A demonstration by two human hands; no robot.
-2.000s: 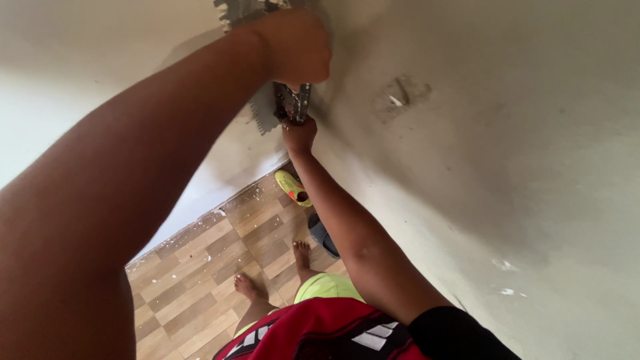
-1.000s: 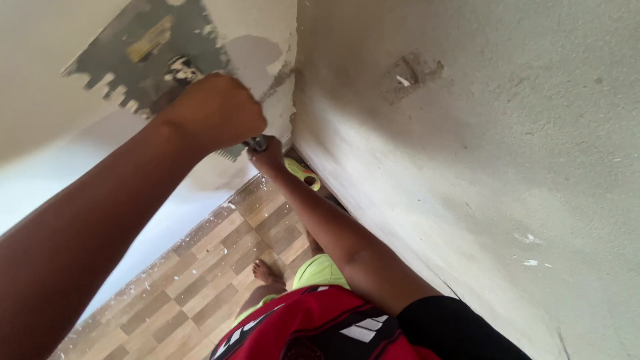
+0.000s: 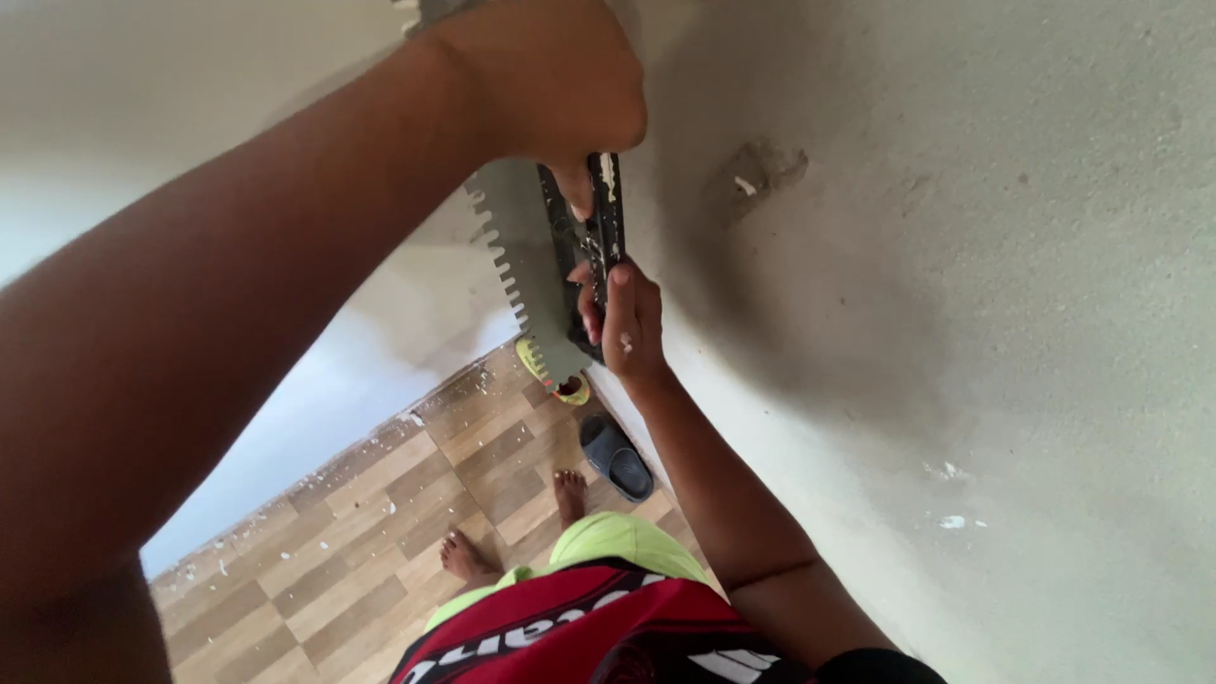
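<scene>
A notched steel trowel [image 3: 527, 256] with a dark, plaster-spotted handle stands on its long side near the wall corner, its toothed edge facing left. My left hand [image 3: 560, 85] is closed around the upper part of the trowel's handle, its thumb or a finger pointing down along it. Lower down, my right hand [image 3: 632, 318] grips the bottom end of the handle, and white specks show on its skin. The right wall [image 3: 902, 256] lies close beside the tool and bears a rough damaged patch [image 3: 760, 176]. The trowel's top end is partly hidden behind my left hand and forearm.
White specks dot the wood-patterned tile floor [image 3: 361, 541] along the left wall [image 3: 313, 427]. A yellow-green shoe [image 3: 570, 389] and a dark slide sandal [image 3: 617, 458] lie by the foot of the right wall. My bare feet stand near them.
The trowel, lying broad against the left wall one second ago, has turned more edge-on and moved right toward the corner. Both hands have moved with it.
</scene>
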